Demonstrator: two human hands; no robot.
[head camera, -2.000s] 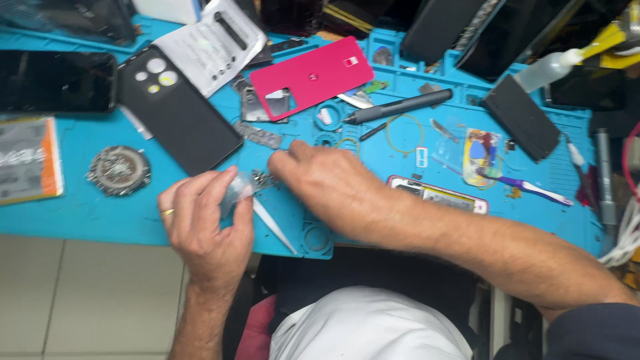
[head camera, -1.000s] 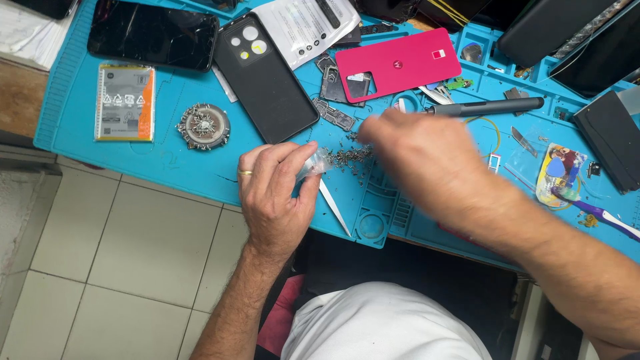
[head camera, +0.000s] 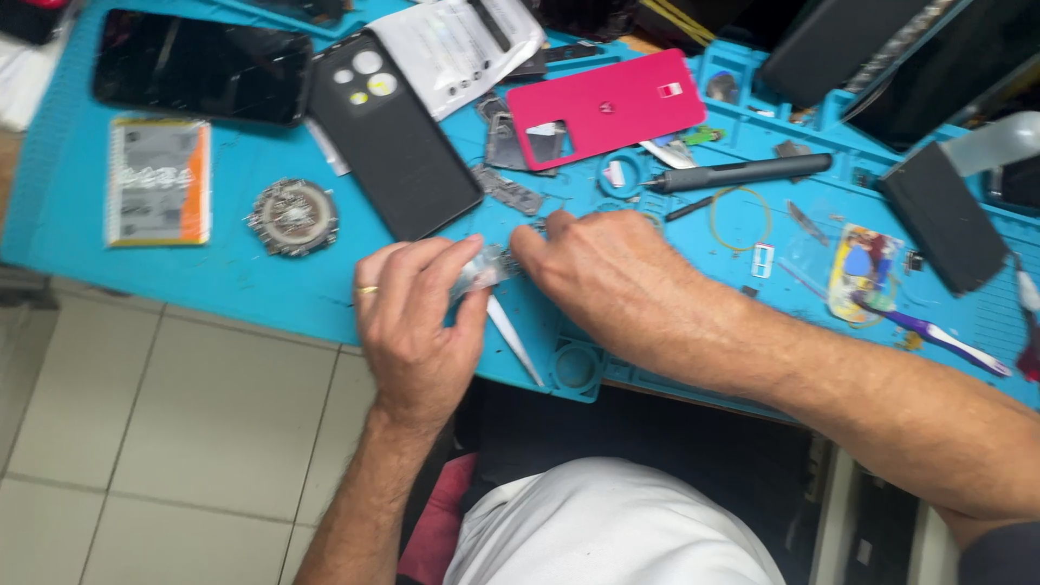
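My left hand (head camera: 422, 317) grips a small clear plastic bag (head camera: 479, 272) near the front edge of the blue silicone work mat (head camera: 244, 284). At the bag's mouth lies a pile of tiny screws (head camera: 510, 262), partly covered by my right hand (head camera: 597, 272). The right fingers are bent down at the pile; whether they pinch any screws is hidden. White plastic tweezers or a similar pointed tool (head camera: 513, 337) lie below the bag. Behind the hands are a black phone case (head camera: 398, 154) and a pink phone back cover (head camera: 605, 106). A round holder with screws stuck on it (head camera: 293, 217) sits to the left.
A phone with a dark screen (head camera: 201, 69) and a wrapped battery (head camera: 159, 183) lie at the left. On the right are a grey pen-shaped screwdriver (head camera: 739, 172), a purple and white toothbrush (head camera: 934, 333), a black block (head camera: 942, 219) and a clear bottle (head camera: 999, 146).
My right hand has come down and left onto the screw pile, which showed more openly one second ago. My left hand keeps its hold on the bag. The view has shifted.
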